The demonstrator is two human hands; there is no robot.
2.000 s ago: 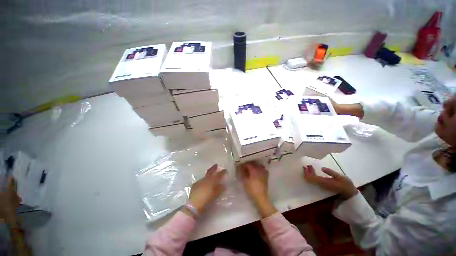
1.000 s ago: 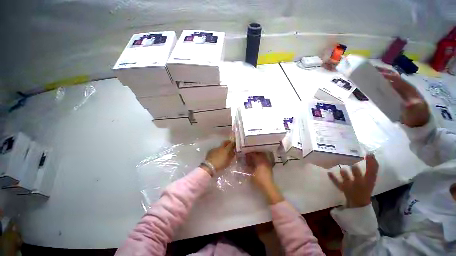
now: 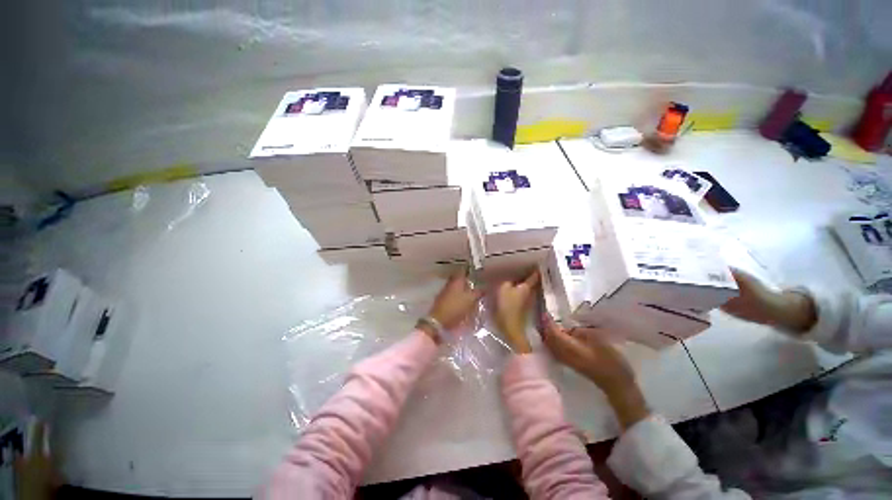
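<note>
My left hand (image 3: 456, 301), in a pink sleeve, is at the near left corner of a short stack of white product cartons (image 3: 511, 217). My right hand (image 3: 515, 305) is at the front of the same stack, its fingertips against the lower cartons. Whether either hand grips a carton is hidden. Clear plastic bags (image 3: 342, 352) lie flat on the table in front of and left of my hands, and crinkled film lies around my left fingers.
Tall carton towers (image 3: 406, 132) stand behind left. More cartons (image 3: 665, 244) stand right, with another person's hands (image 3: 592, 356) on them. Cartons (image 3: 49, 317) lie far left. A dark bottle (image 3: 507, 107) and orange item (image 3: 673, 119) stand near the wall.
My hands have moved forward with the short stack, which is pushed back beside the towers. The other person's hands have come down onto the right cartons, one now close beside my right hand.
</note>
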